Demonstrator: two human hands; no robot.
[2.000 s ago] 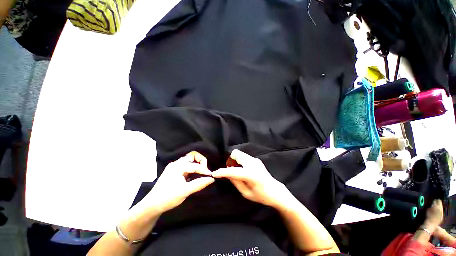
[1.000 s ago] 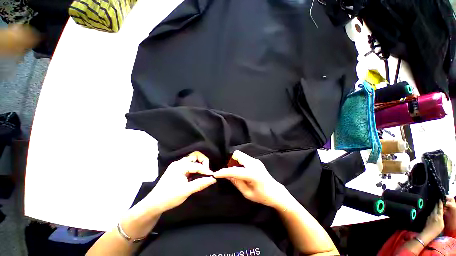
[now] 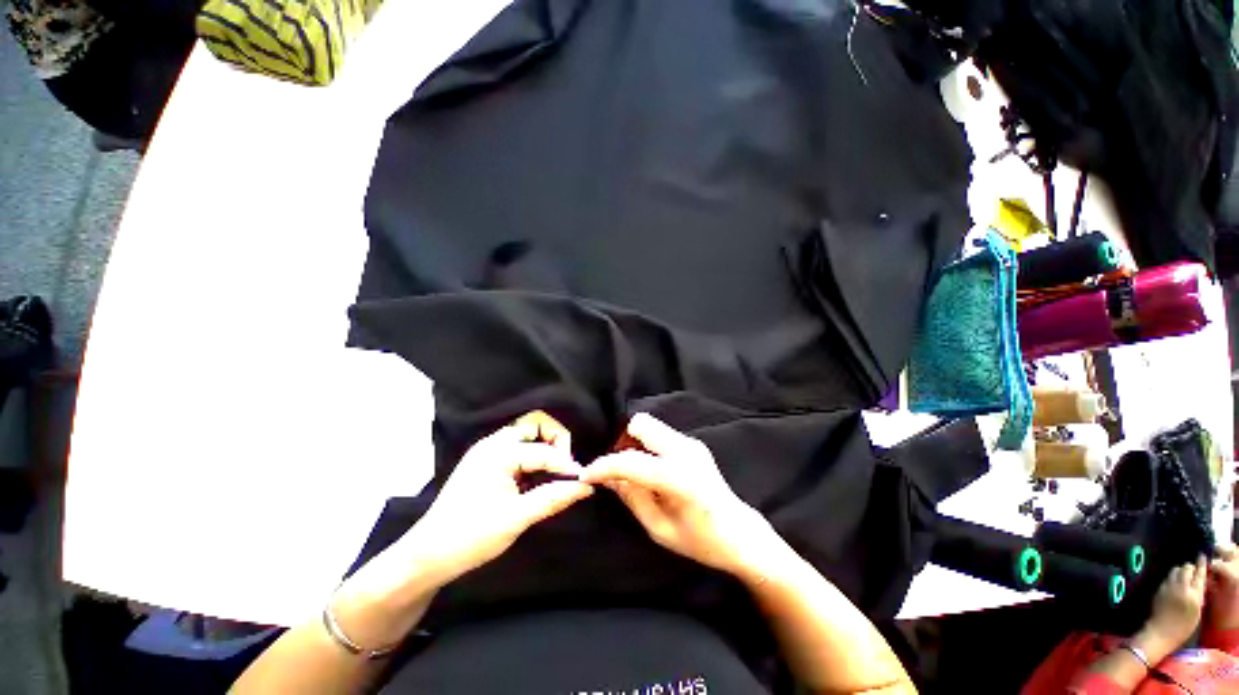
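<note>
A large black garment (image 3: 612,177) lies spread over the white table and reaches down to my lap, with folds around my hands. My left hand (image 3: 510,489) pinches the cloth between thumb and fingers. My right hand (image 3: 666,489) is close beside it, its fingertips meeting the left fingertips on the cloth. A small reddish-orange spot shows at my right fingers. Whether a needle or thread is between the fingertips is too small to tell.
A teal pouch (image 3: 967,333), a pink bottle (image 3: 1128,308), tan spools (image 3: 1069,459) and black thread cones (image 3: 985,546) lie at the right. A striped pouch (image 3: 283,34) is upper left, a black cloth heap (image 3: 1128,109) upper right. Another person's hands (image 3: 1175,611) hold something black at lower right.
My hands stay nearly in place with small finger shifts. The other person's hands at lower right have moved up beside a black item. An arm seen at the upper left has gone.
</note>
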